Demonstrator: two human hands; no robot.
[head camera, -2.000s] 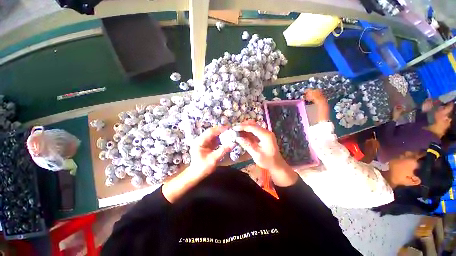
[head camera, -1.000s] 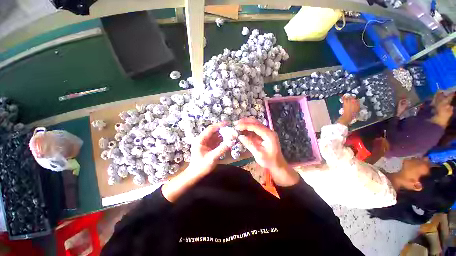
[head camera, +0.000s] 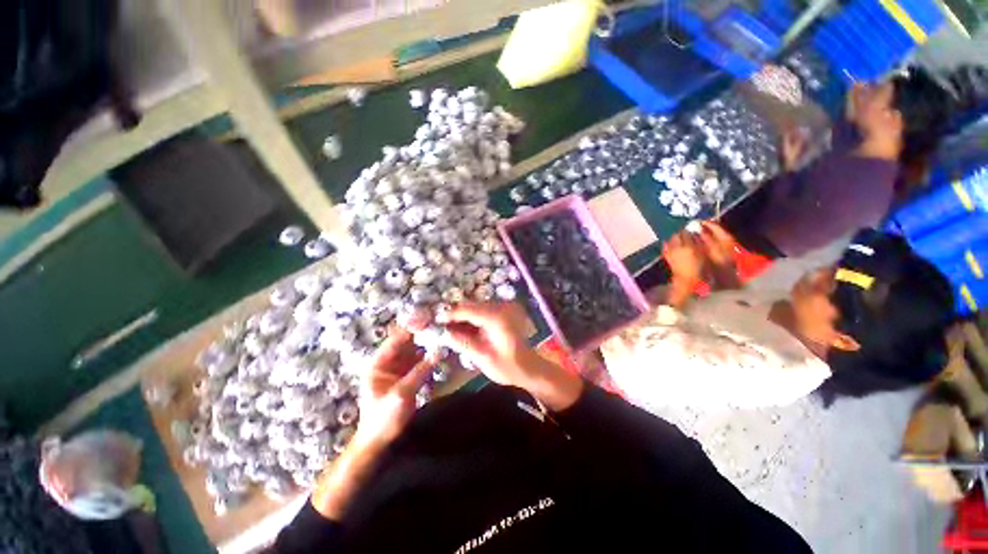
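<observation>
My left hand (head camera: 392, 373) and my right hand (head camera: 493, 341) meet in front of me. Both hold one grey-white moulded part (head camera: 433, 338) between their fingertips, just above the near edge of the heap. The part is small and blurred, partly covered by the fingers. A large heap of like grey-white roundish parts (head camera: 406, 222) lies on the bench and on a brown cardboard sheet (head camera: 163, 403). A pink tray (head camera: 628, 284) of small dark parts stands to the right of my hands.
A black tray (head camera: 195, 200) and pale post (head camera: 265, 141) stand at back left. A knotted plastic bag (head camera: 92, 473) lies at left. Yellow bag (head camera: 549, 43) and blue crates (head camera: 645, 67) are at the back. Two seated people work at right, beside rows of parts (head camera: 607, 152).
The view has turned and shifted, so the bench now slants. My hands still hold a part together. The nearest worker's hands have come back from the parts on the bench and are together.
</observation>
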